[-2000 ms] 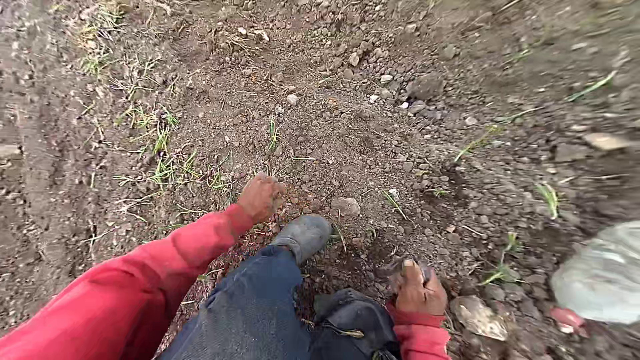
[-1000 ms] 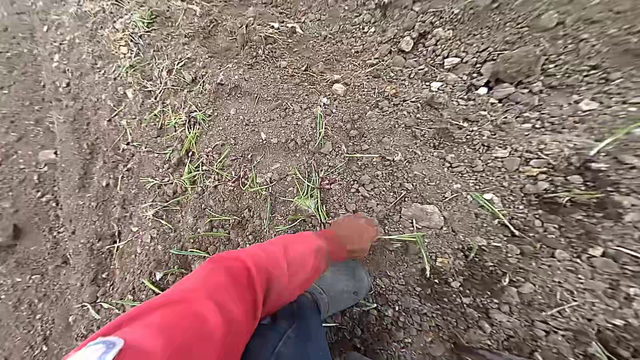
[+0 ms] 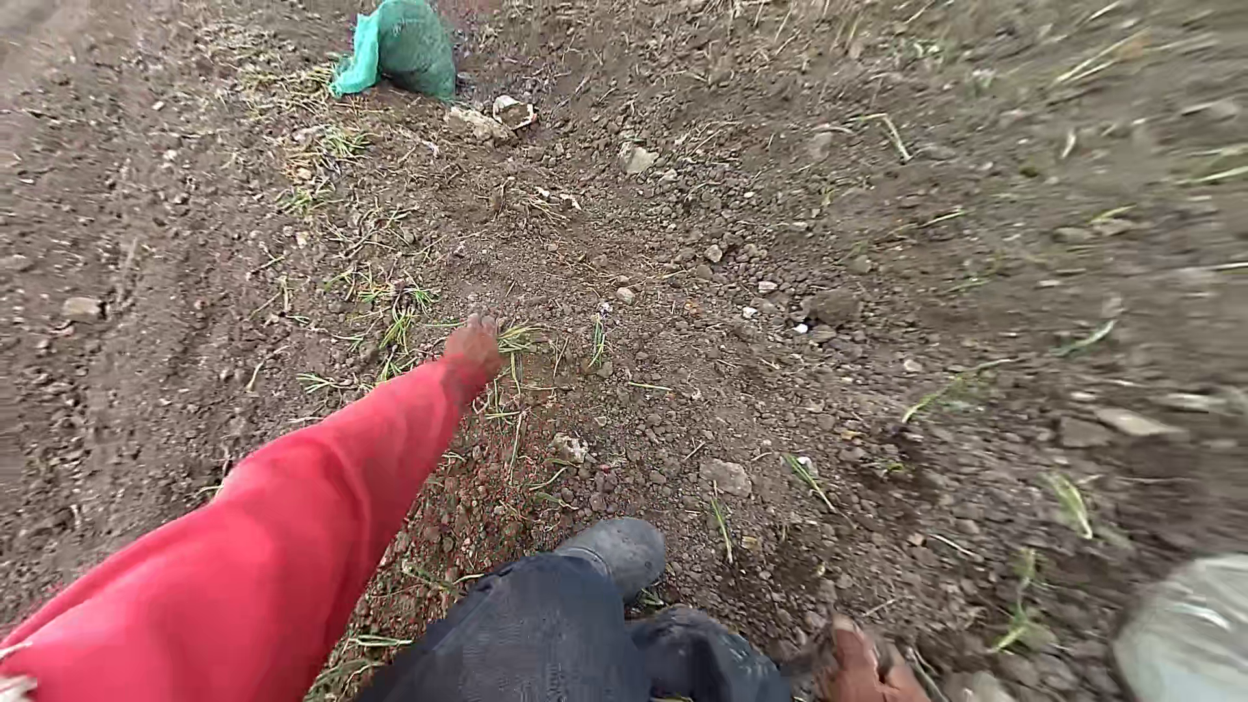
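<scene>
My left hand [image 3: 475,346], at the end of a red sleeve, is low over the soil left of centre. Thin green seedlings [image 3: 519,337] show right beside its fingers; whether it grips them I cannot tell. Another small seedling [image 3: 598,339] stands a little to its right. At the bottom edge, right of my knee, is my right hand [image 3: 863,665], partly cut off by the frame; what it holds, if anything, is unclear. Loose seedlings [image 3: 398,330] lie scattered left of my left hand.
A green mesh sack [image 3: 414,49] stands at the top, with stones [image 3: 478,125] beside it. A pale, translucent object [image 3: 1194,629] is at the lower right edge. My boot [image 3: 624,554] rests on stony soil. Several small green plants dot the ground at right.
My left hand has moved from beside my boot to farther forward over the soil. My right hand, out of view one second ago, shows again. The view has tilted up, bringing in the green sack.
</scene>
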